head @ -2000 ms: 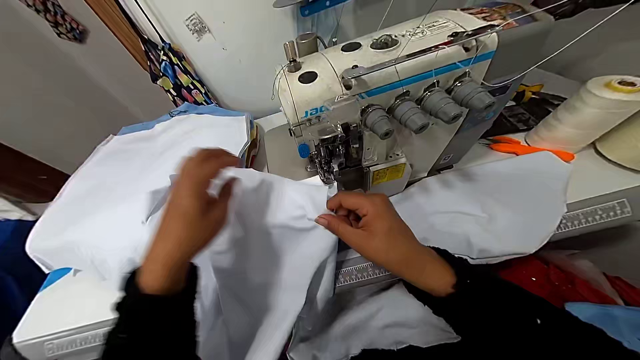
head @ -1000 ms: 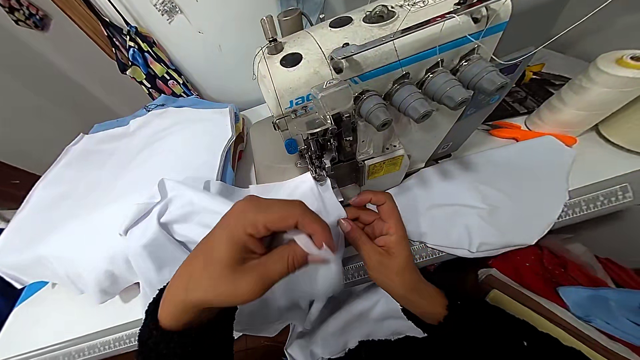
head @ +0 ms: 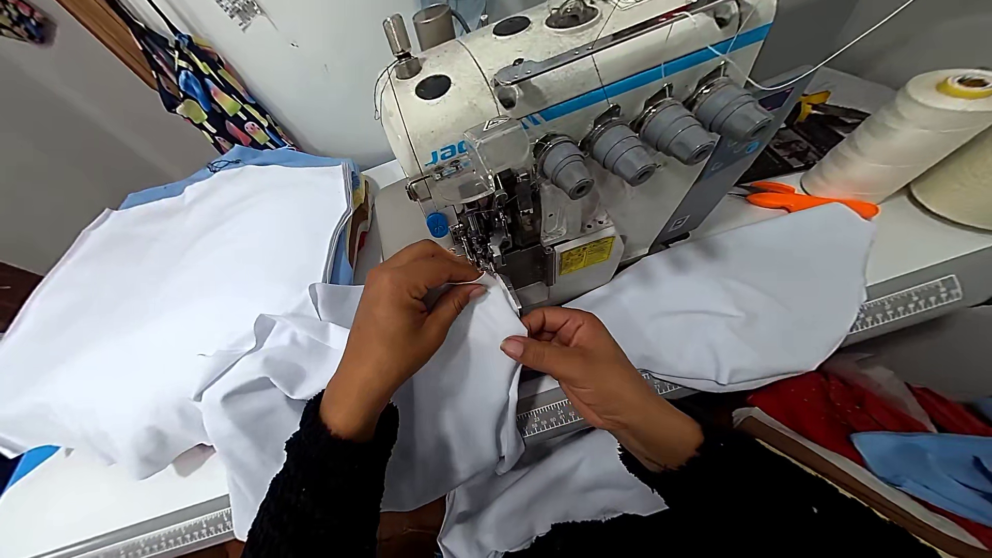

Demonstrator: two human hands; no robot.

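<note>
A white overlock sewing machine (head: 620, 101) with a blue stripe stands at the table's back. My left hand (head: 399, 318) pinches the top edge of a white fabric piece (head: 457, 395) just in front of the presser foot (head: 487, 256). Thumb and fingers of my right hand (head: 577, 356) grip the same fabric at its right edge, a little lower and close to the machine's front plate. From my hands the cloth hangs over the table's front edge. Whether its edge lies under the foot cannot be told.
White fabric pieces (head: 209, 256) are stacked at left, with light blue cloth beneath. Another white piece (head: 744, 310) lies at right, beside orange-handled scissors (head: 806, 201) and thread cones (head: 899, 136). A ruler tape (head: 907, 301) runs along the table edge. Red cloth (head: 837, 399) lies at lower right.
My left hand, raised at the left two seconds ago and over the cloth's middle one second ago, is now at the fabric edge by the presser foot. My right hand remains at the right edge.
</note>
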